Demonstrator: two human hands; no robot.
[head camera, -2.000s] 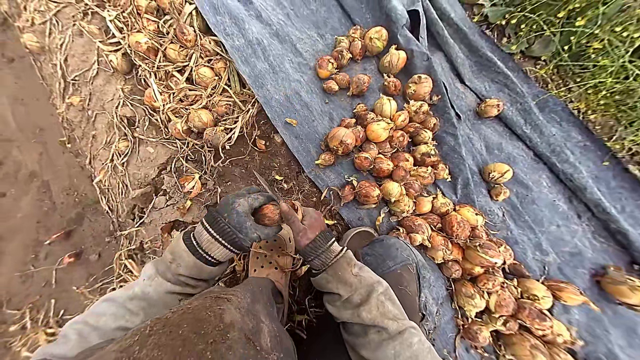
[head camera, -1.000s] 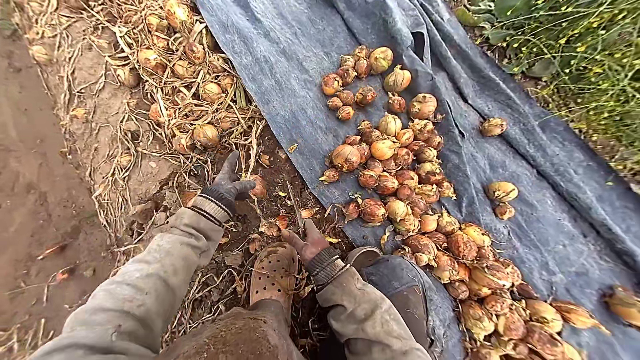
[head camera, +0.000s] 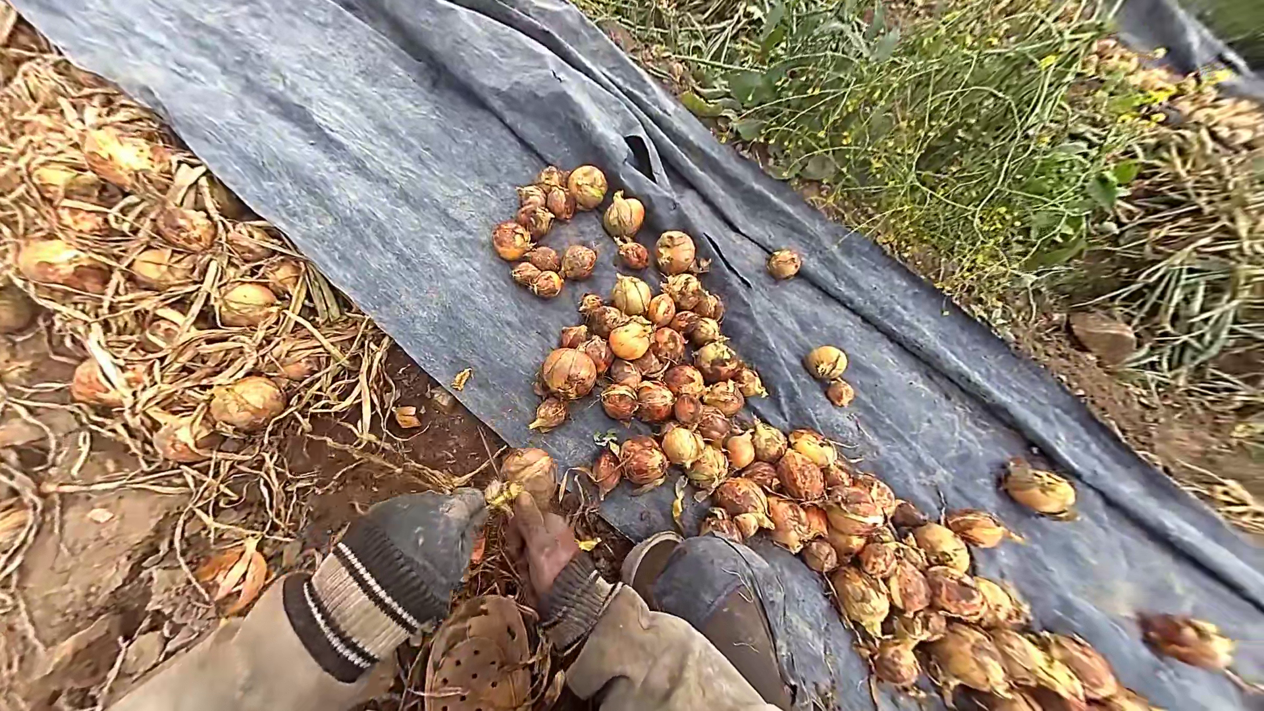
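My left hand (head camera: 434, 545), in a dark glove with a striped knit cuff, grips the dry yellowish neck of an onion (head camera: 530, 474) at the lower centre. Close beside it, my bare right hand (head camera: 543, 543) has its fingers up against the onion's underside. A thin dark blade (head camera: 491, 458), probably a knife's, shows just left of the onion; its handle is hidden in my right hand. A long heap of onions (head camera: 790, 484) lies on a grey-blue fabric sheet (head camera: 326, 128) right of my hands.
Onions with dried tops (head camera: 247, 403) cover the soil at left. A perforated clog (head camera: 479, 657) and a trousered knee (head camera: 726, 592) are below my hands. A few onions (head camera: 826, 362) lie apart on the sheet. Green weeds (head camera: 918, 148) border its far edge.
My left hand has opened and moved away from the right, then come back beside it. The onion now sits at the sheet's edge between my hands. The view has shifted right.
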